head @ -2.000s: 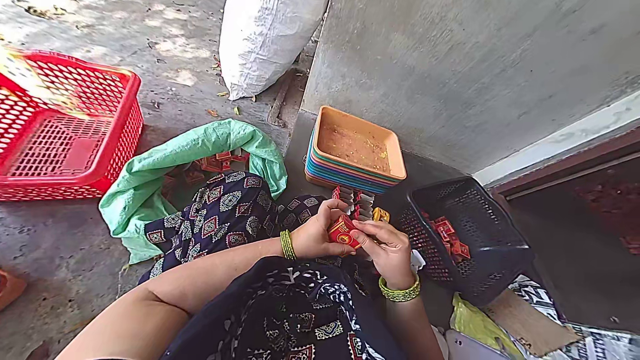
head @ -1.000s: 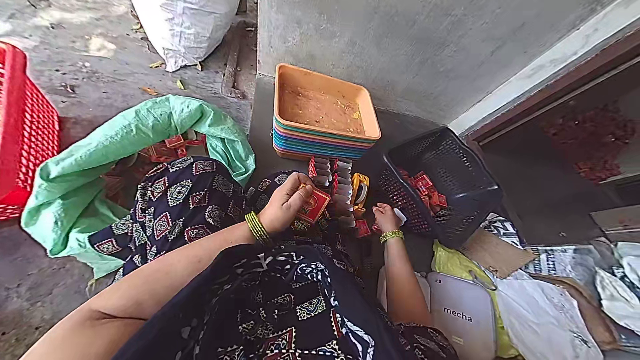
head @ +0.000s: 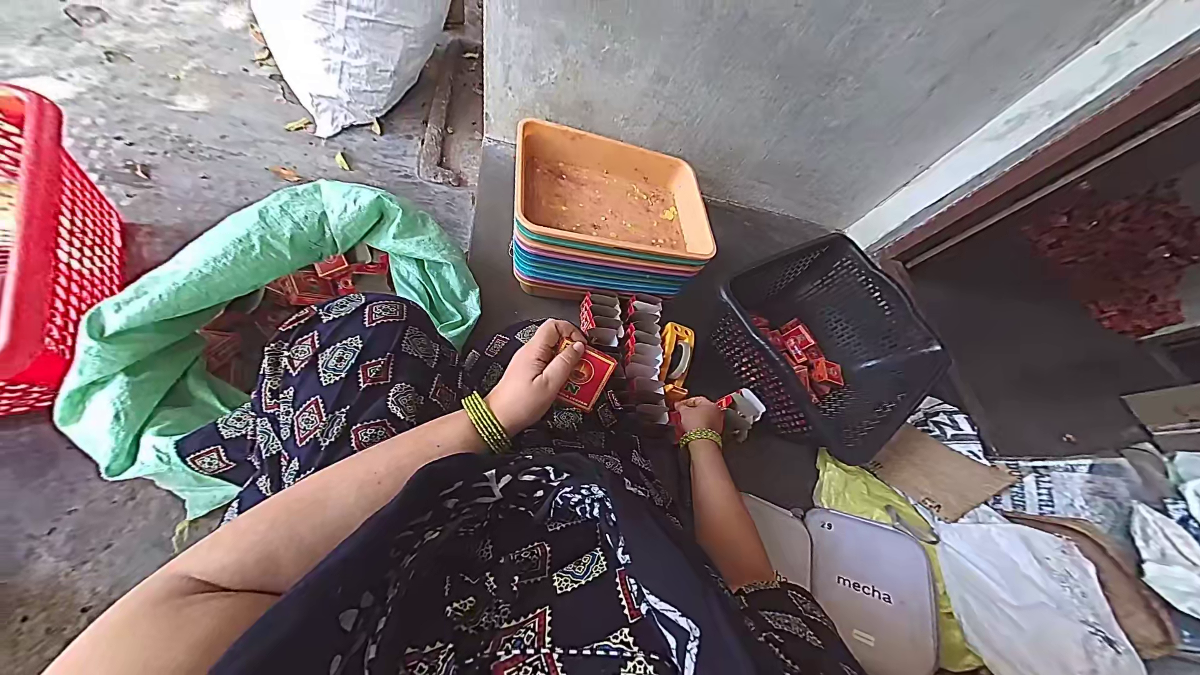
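Observation:
My left hand (head: 537, 373) pinches a small flat red printed cardboard box (head: 588, 377) above my lap. To its right, two rows of open paper sleeves or trays (head: 643, 349) with red sides and grey insides stand side by side. My right hand (head: 698, 415) is beyond them, low, closed around something small and red that my fingers partly hide. Just right of that hand lies a whitish folded card piece (head: 747, 406); whether my fingers touch it I cannot tell. A yellow tape dispenser or roll holder (head: 677, 356) stands between the rows and the black basket.
A black plastic basket (head: 844, 319) at right holds several red boxes. Stacked plastic trays (head: 609, 253) stand ahead by the wall. An open green sack (head: 187, 253) with red boxes lies at left, a red basket (head: 89, 244) beyond. Newspapers and bags (head: 1022, 562) lie lower right.
Two seconds ago both hands were together at a red box; now they are apart, the left still holding a red box, the right farther right. The view has shifted.

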